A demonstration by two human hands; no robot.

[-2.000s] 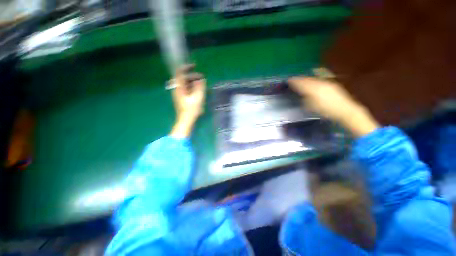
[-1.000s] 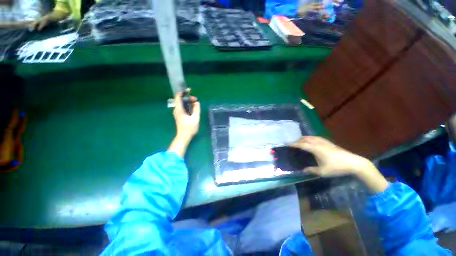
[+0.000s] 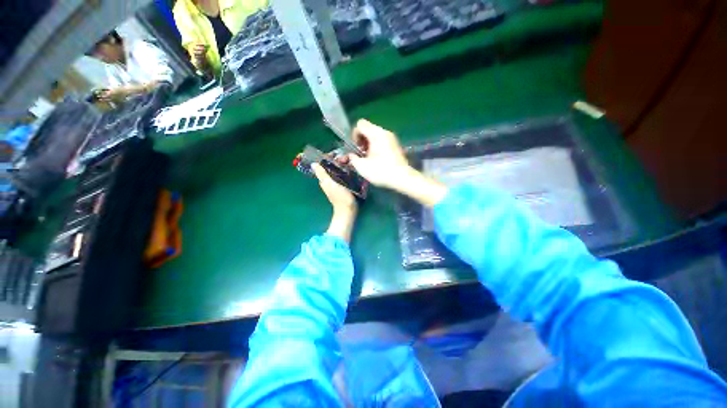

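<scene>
My left hand (image 3: 336, 190) holds a small stack of phone screens (image 3: 348, 177), dark with red tips at the left end, above the green bench near the shelf post's foot. My right hand (image 3: 383, 159) is at the stack's upper right side, its fingers touching it; whether it grips a screen of its own is unclear. The blister tray (image 3: 414, 245) lies on the bench to the right, partly under my right forearm. A whitish separator sheet (image 3: 542, 182) lies over its middle.
A pale metal shelf post (image 3: 312, 68) stands just beyond my hands. A tall reddish-brown stack (image 3: 670, 103) is at right, with a cream strip (image 3: 588, 109) beside it. A black rack (image 3: 119, 239) and an orange holder (image 3: 165, 229) are at left. People work across the bench.
My right hand has moved left from the tray to the stack in my left hand. The dark screens it held over the tray are gone from there. The view has turned left.
</scene>
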